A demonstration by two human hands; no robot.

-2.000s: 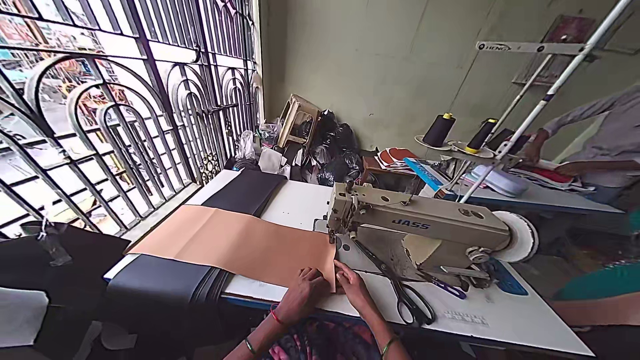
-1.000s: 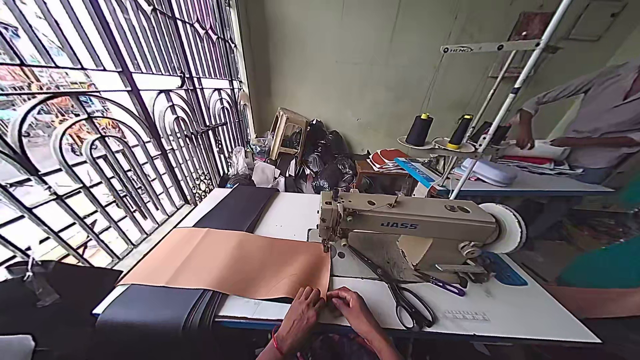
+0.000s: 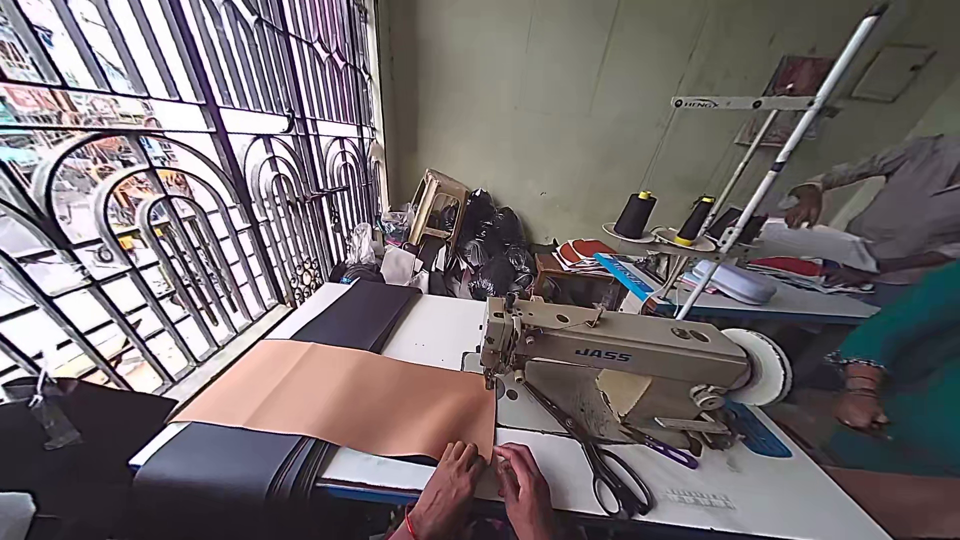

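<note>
A tan sheet of leather-like material (image 3: 337, 394) lies across a stack of black sheets (image 3: 217, 461) on the white sewing table. Its right end reaches the needle area of a beige Jass sewing machine (image 3: 615, 345). My left hand (image 3: 454, 484) pinches the near right corner of the tan sheet between thumb and fingers. Beside it, my right hand (image 3: 521, 480) has curled fingers at the same corner; whether it grips the edge cannot be made out. Large black-handled scissors (image 3: 592, 450) lie to the right of my hands, with purple-handled thread snips (image 3: 664, 448) just beyond.
Two black thread cones (image 3: 635, 216) stand on a thread stand behind the machine. A metal window grille (image 3: 217, 187) runs along the left. Black plastic bags (image 3: 495, 247) are heaped by the wall. A person in grey (image 3: 900, 195) works at another table; a person in green (image 3: 907, 375) is at the right.
My right hand has drawn back from near the machine's needle plate to the sheet's near corner. The grey-sleeved person at the other table has shifted their arms.
</note>
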